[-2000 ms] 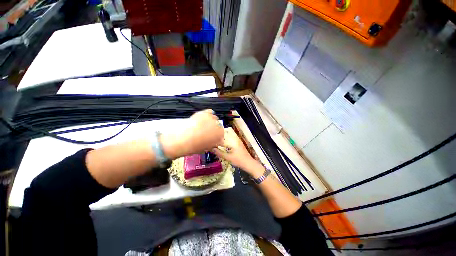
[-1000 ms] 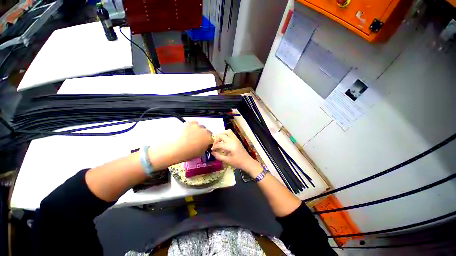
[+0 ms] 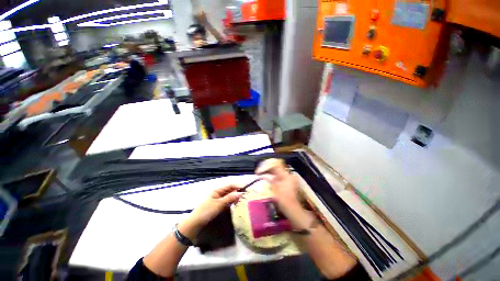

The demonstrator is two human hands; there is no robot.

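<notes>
The magenta box (image 3: 262,220) with its dark slotted top sits on the round cream speckled disc (image 3: 240,230). My left hand (image 3: 216,202), left of the box, pinches a thin black strap (image 3: 249,185). Its short front part points towards my right hand, and a length trails left over the white table. My right hand (image 3: 284,189) is blurred, above and beside the box; whether it holds anything is unclear. A black pad (image 3: 216,235) lies left of the disc.
A thick black strap bundle (image 3: 164,169) crosses the white table (image 3: 109,233) beyond my hands. More straps (image 3: 345,214) lie in the long tray (image 3: 408,241) along the machine wall at right. An orange control box (image 3: 378,41) hangs above. A person's head (image 3: 196,35) shows far back.
The view has tilted up and turned left. My left hand has moved back left from the box with the strap. My right hand has shifted forward over the box's far side.
</notes>
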